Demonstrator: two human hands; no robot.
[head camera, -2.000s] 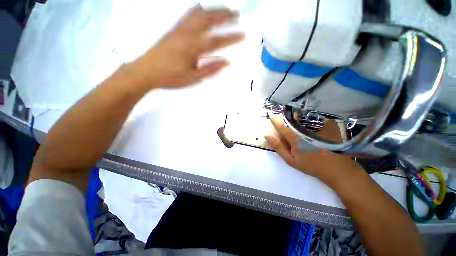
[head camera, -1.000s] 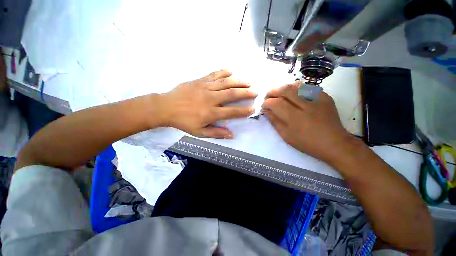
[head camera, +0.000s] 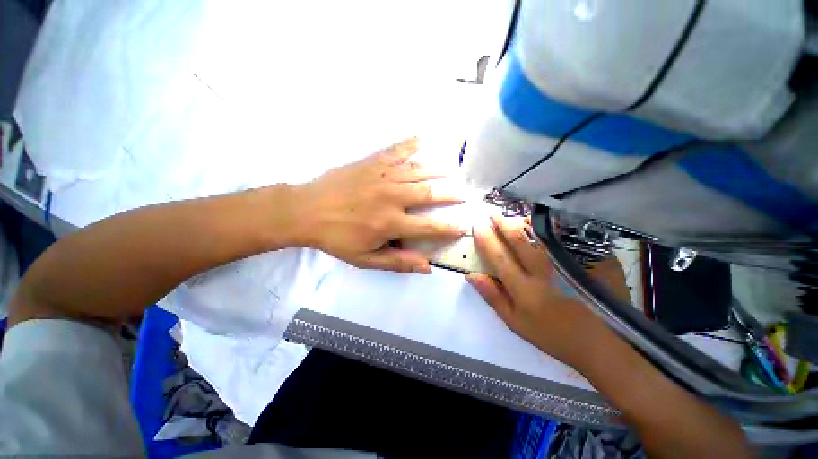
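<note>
A large white fabric panel lies on the white table and merges with it in the glare. My left hand lies flat on the white material left of the needle, fingers slightly apart. My right hand rests palm down with its fingertips just below the presser foot, close to the left fingertips. I see nothing gripped in either hand. The needle plate shows between the hands. The white machine head with blue stripes hides part of my right hand.
A black flat rectangle, perhaps a phone, lies right of the needle area. Scissors lie at the right table edge. A measuring tape runs along the front edge. White cloth hangs over a blue crate holding grey pieces.
Two seconds ago my left hand was blurred and farther up-left; since one second ago it lies flat beside the right. The view has shifted, and the machine head covers more of the right side.
</note>
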